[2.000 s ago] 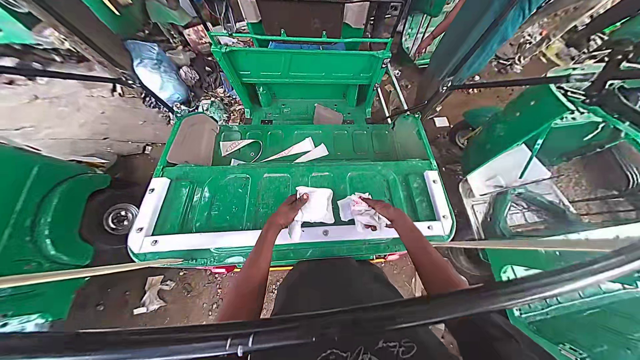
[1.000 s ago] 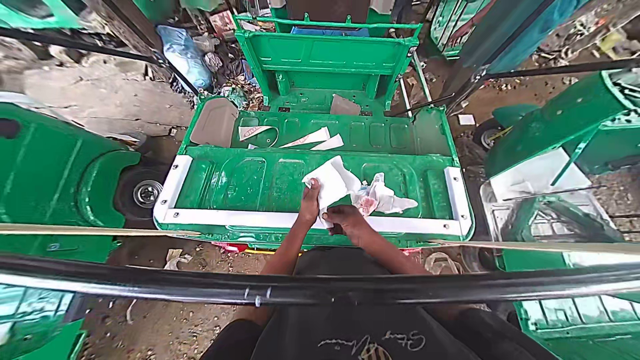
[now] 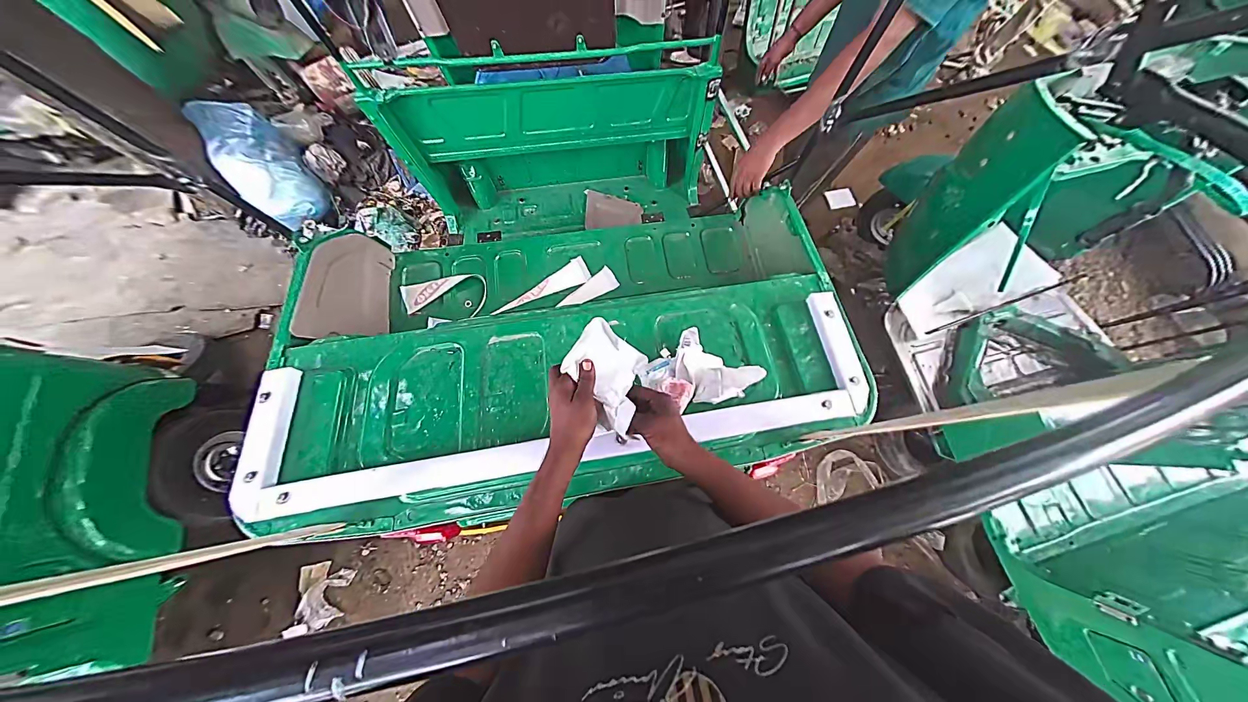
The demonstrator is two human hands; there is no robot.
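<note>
A crumpled white sheet, paper or thin plastic [image 3: 606, 363], is held between my two hands above the green metal rear panel [image 3: 419, 400] of a vehicle body. My left hand [image 3: 575, 405] grips its left side, thumb on top. At its lower right edge, my right hand [image 3: 657, 417] has its fingers closed on the sheet. Just right of my hands, on the panel, lies a crumpled white wrapper [image 3: 717, 372] with blue and red parts. A white strip [image 3: 409, 478] with bolts runs along the panel's near edge and up both sides.
White offcuts [image 3: 546, 285] with red print lie on the ledge beyond. A black bar [image 3: 624, 585] crosses close before me. Another person's hand [image 3: 753, 168] touches the vehicle's far right corner. More green vehicle bodies [image 3: 68, 487] stand left and right; a blue bag [image 3: 258, 161] lies at the back left.
Two seconds ago my hands were apart, each at a white piece; now both are on one sheet, and the wrapper lies on the panel. The other person's arm has reached in to the corner.
</note>
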